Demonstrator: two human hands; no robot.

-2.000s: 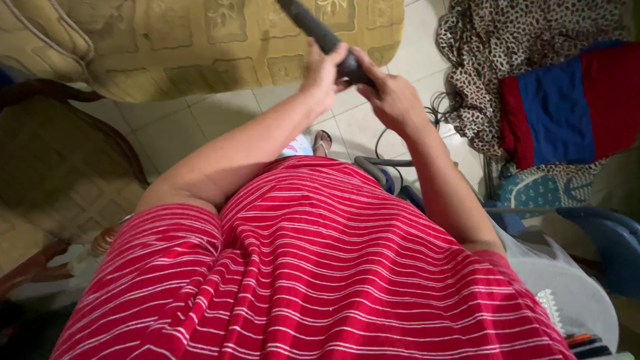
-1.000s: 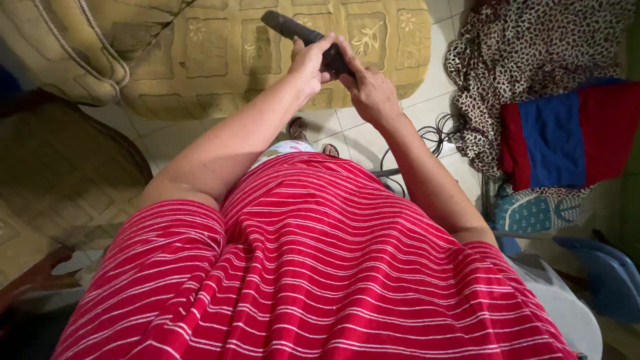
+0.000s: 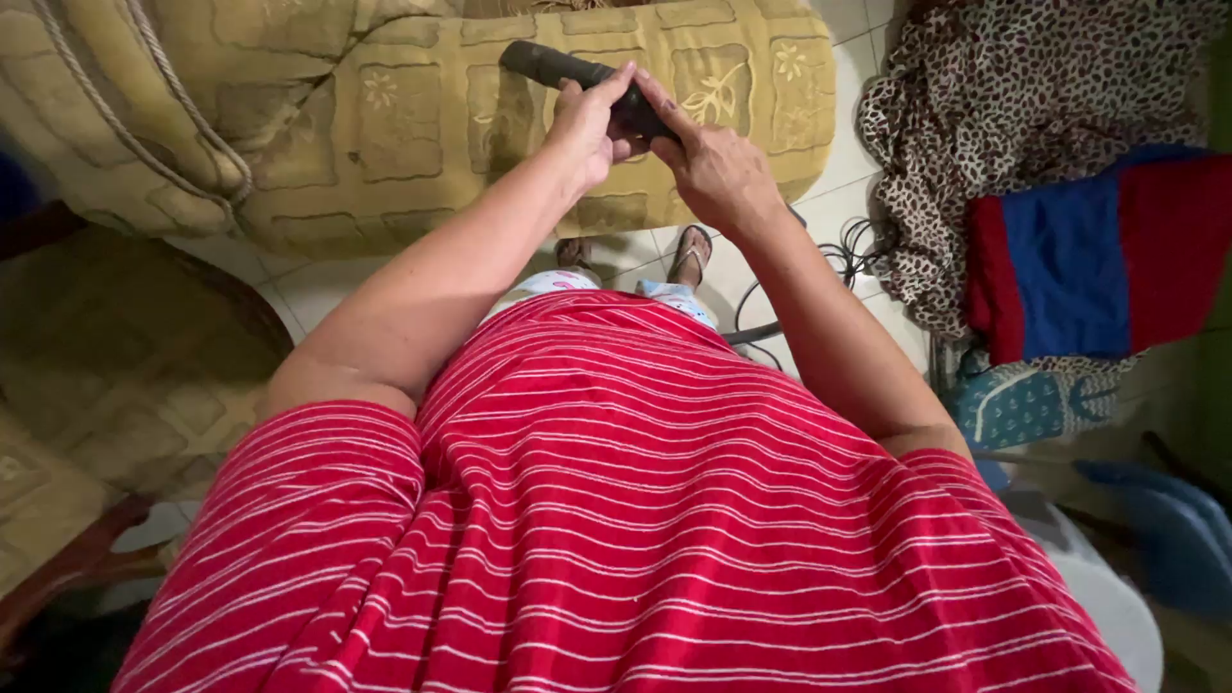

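A dark, thick tube-like handle (image 3: 558, 67), perhaps a vacuum cleaner's part, is held by both my hands over the sofa's yellow patterned cover. My left hand (image 3: 587, 125) wraps around its middle, thumb on top. My right hand (image 3: 717, 159) grips its near right end, with the index finger stretched along it toward my left thumb. The tube tilts, its free end pointing to the upper left. Part of it is hidden by my fingers.
The cushioned sofa (image 3: 399, 125) spans the top, with a rope (image 3: 178, 96) at its left. Black cables (image 3: 852, 250) lie on the tiled floor. At right are leopard-print cloth (image 3: 1039, 87), a red and blue cloth (image 3: 1073, 260), a teal anchor-print item (image 3: 1011, 404) and a blue chair (image 3: 1174, 529).
Since two seconds ago, the tube has swung flatter, its free end moving left. Both hands have stayed on it. The view has shifted, showing more of the sofa.
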